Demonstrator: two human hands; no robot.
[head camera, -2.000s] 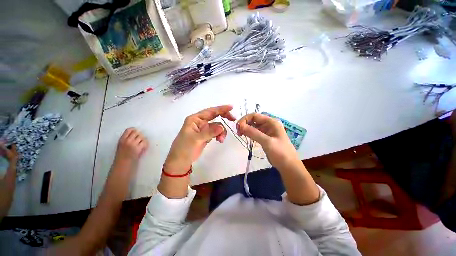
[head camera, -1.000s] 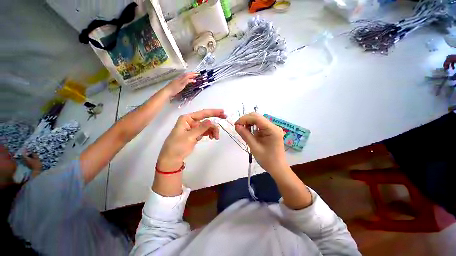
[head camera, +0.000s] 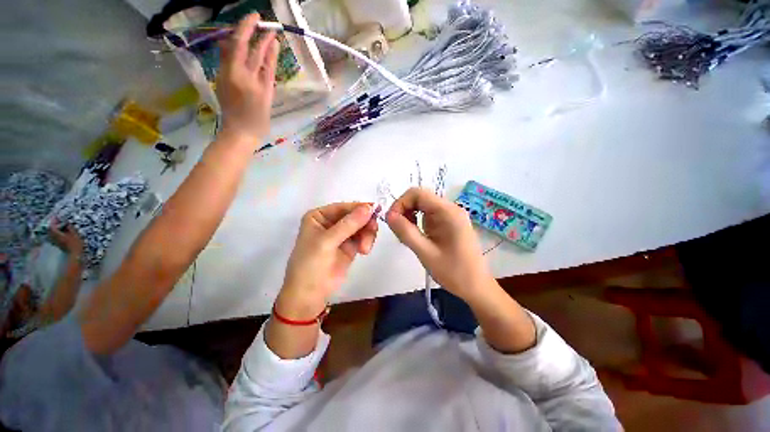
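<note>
A wire harness (head camera: 431, 297) hangs below my right hand, its white cable reaching down toward my lap. Thin lead wires (head camera: 440, 179) splay up above my right hand. My left hand (head camera: 333, 247) has thumb and index finger pinched on a thin wire end, close to the right fingertips. My right hand (head camera: 432, 234) pinches the wires between thumb and index finger. Small whitish bits (head camera: 382, 191) show just above the fingertips, too blurred to name. My right hand hides where the wires leave the cable.
A teal phone case (head camera: 505, 215) lies right of my hands. A large harness bundle (head camera: 439, 72) lies beyond, another (head camera: 680, 52) far right. A neighbour's arm (head camera: 198, 198) reaches in from the left, lifting one harness (head camera: 348, 52). A tote bag (head camera: 314, 63) stands behind it. A red stool (head camera: 675, 337) is at lower right.
The neighbour's hand has lifted a harness from the bundle, up and left. My left fingertips have closed on a wire end near my right ones. The view has shifted a little.
</note>
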